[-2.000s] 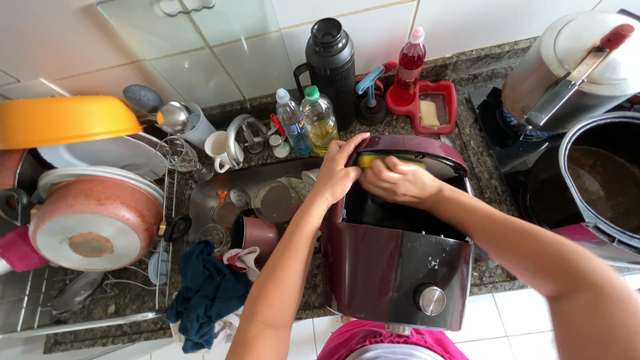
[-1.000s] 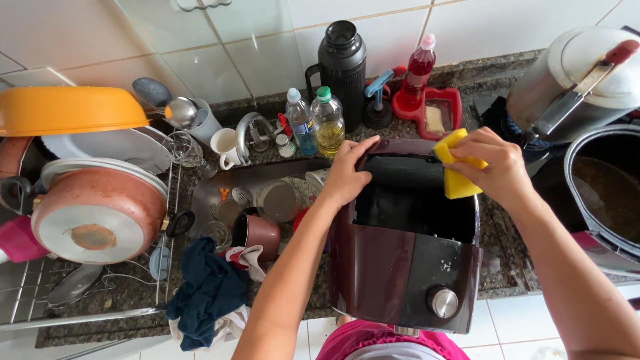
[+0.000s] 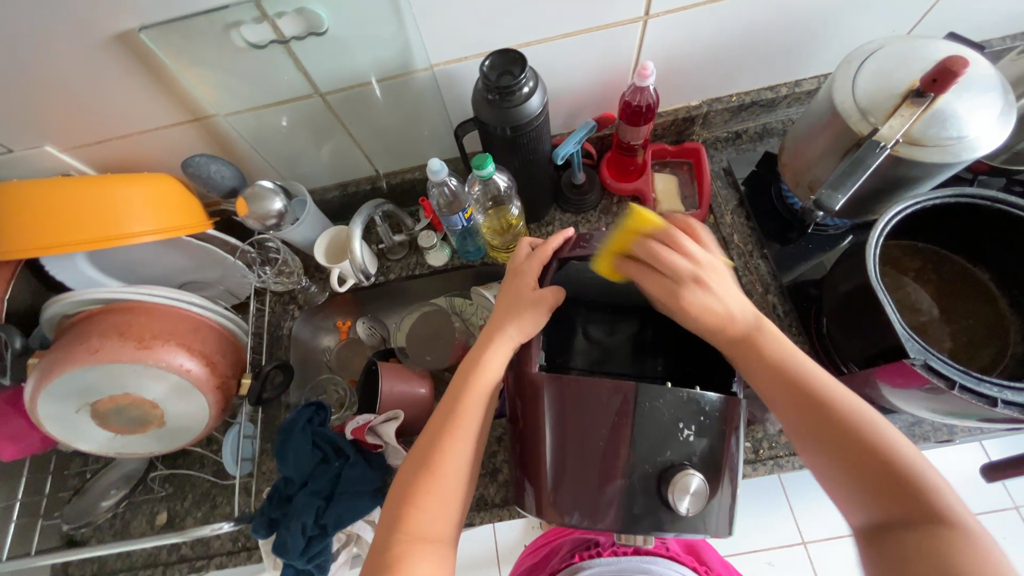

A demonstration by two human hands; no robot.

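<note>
A dark burgundy air fryer body [image 3: 576,448] with a round knob [image 3: 686,490] sits at the counter's front, its cavity facing up. My left hand [image 3: 532,284] grips the left edge of its far rim. In my right hand [image 3: 688,276], slightly blurred, is a yellow sponge [image 3: 628,240], held over the far right part of the rim. Whether the sponge touches the rim I cannot tell. The bottom of the cavity is dark.
Left is a sink [image 3: 308,320] with dishes and a burgundy mug [image 3: 404,392]; a dark cloth [image 3: 320,472] hangs at its front. Behind stand bottles, a black thermos [image 3: 512,120] and a red soap holder [image 3: 696,180]. Right, a pressure cooker [image 3: 872,120] sits over a lit burner, beside a black basket [image 3: 888,352] holding brown liquid.
The right hand and yellow sponge have moved left from the right side of the opening toward its far rim. The left hand stays at the rim's left side.
</note>
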